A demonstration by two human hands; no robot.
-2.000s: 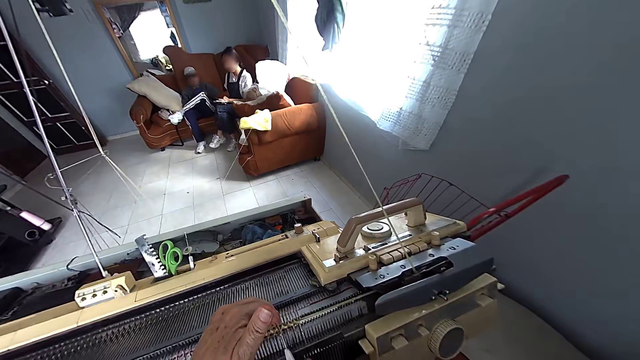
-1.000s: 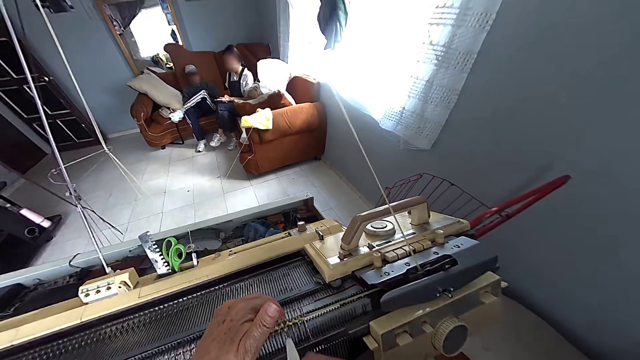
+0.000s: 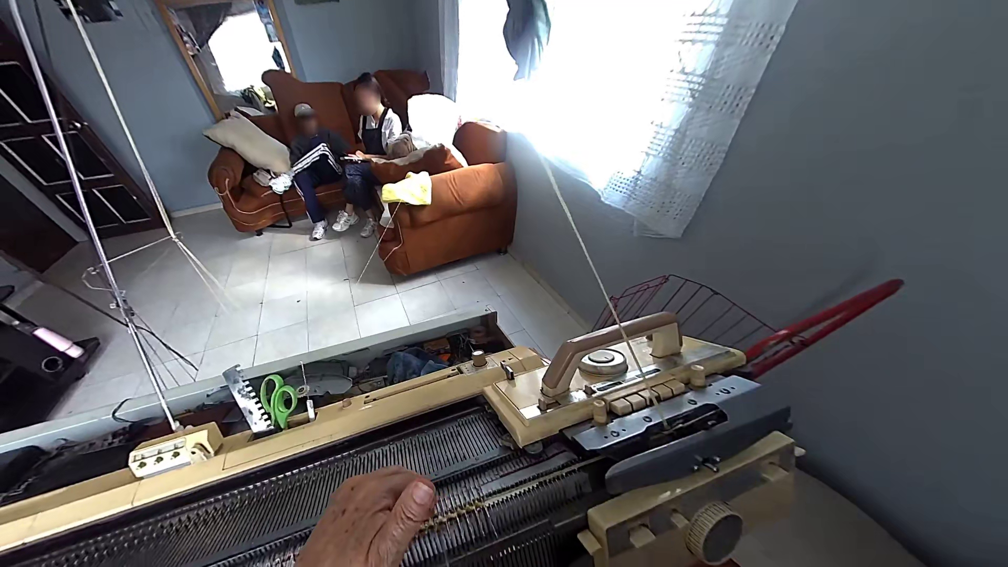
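My left hand [image 3: 374, 516] lies over the needle bed [image 3: 315, 488] of a knitting machine, thumb beside a yellowish row of stitches [image 3: 465, 512]; its fingertips are hidden, so its grip cannot be told. The machine's carriage [image 3: 614, 378], with a brown handle, sits at the right of the bed. A light yarn [image 3: 583, 240] runs down into it. Below the carriage is a cream front part with a ribbed knob [image 3: 713, 532]. My right hand is not in view.
Green-handled scissors [image 3: 278, 400] and a toothed metal comb [image 3: 247, 400] stand behind the bed. A red wire basket [image 3: 685, 303] is behind the carriage. Thin tension rods [image 3: 87, 213] rise at left. Two people [image 3: 339, 157] sit on an orange-brown sofa [image 3: 453, 213] across the room.
A pale pointed tool tip seen beside my left thumb in the earlier frames no longer shows there. My left hand stays over the needle bed; the carriage has not plainly moved.
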